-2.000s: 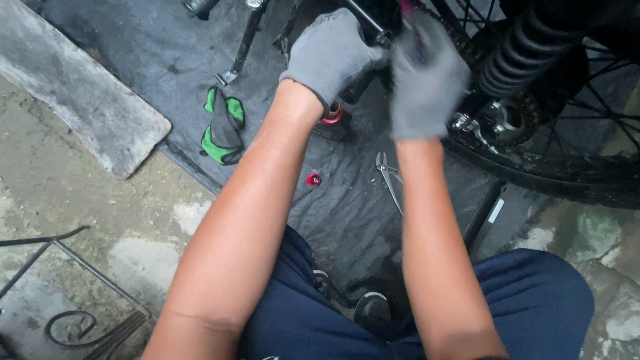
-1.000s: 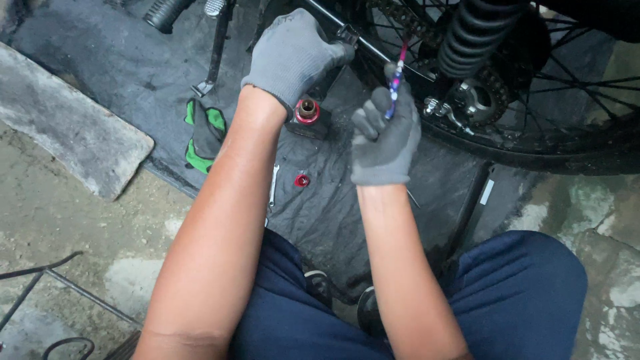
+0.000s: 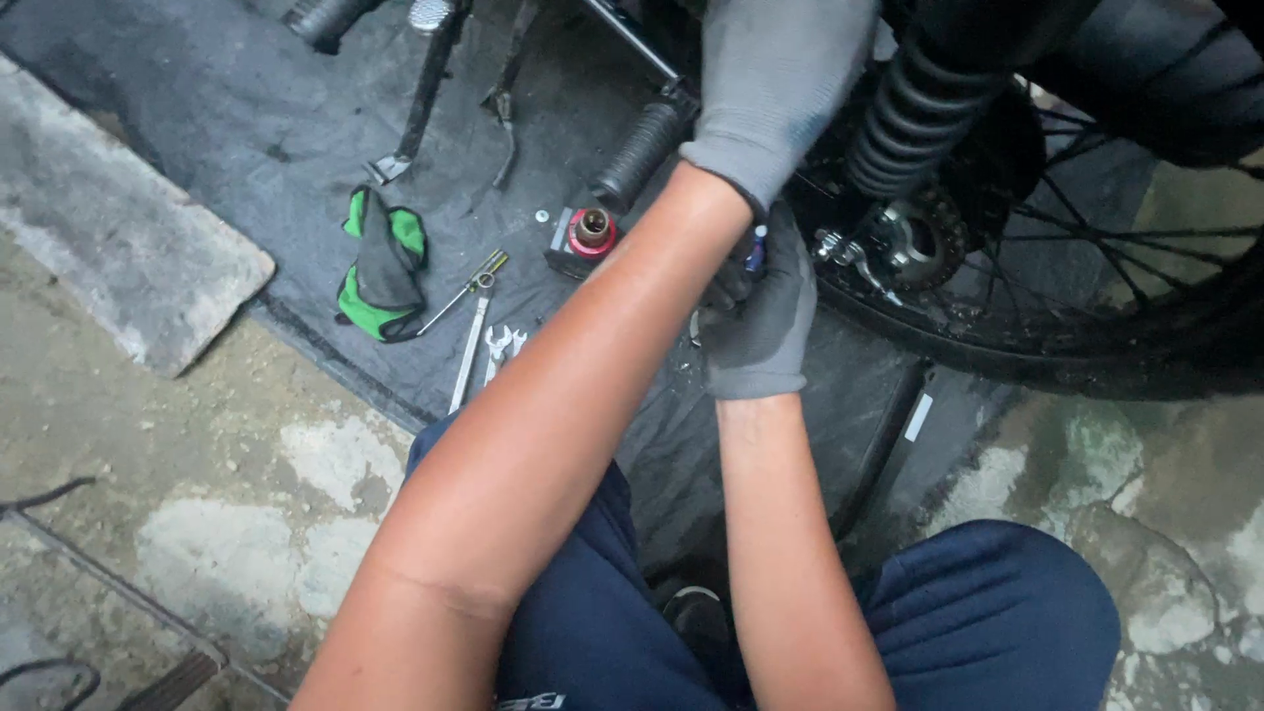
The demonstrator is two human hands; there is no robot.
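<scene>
My left hand [image 3: 785, 89], in a grey knit glove, reaches over the motorcycle's side at the top, right of the rubber footpeg [image 3: 642, 148]; its fingers lie out of sight. Below it my right hand [image 3: 760, 306], gloved alike, is closed around a slim tool with a blue and purple handle [image 3: 756, 249]; the tool's far end is hidden by my left glove and wrist. The shock absorber spring boot [image 3: 904, 123] and the rear wheel's sprocket with its chain [image 3: 923, 242] are right of my hands.
On the dark tarp lie a green and grey glove [image 3: 385, 267], a screwdriver [image 3: 464, 289], wrenches [image 3: 472, 341] and a red-necked container [image 3: 592, 232]. The kickstand [image 3: 423, 104] reaches down at upper left. A stone slab [image 3: 118, 217] lies at left; the tire [image 3: 1066, 370] curves at right.
My left hand has moved right along the motorcycle, over the area above my right hand. My right hand still holds the slim tool, now mostly covered.
</scene>
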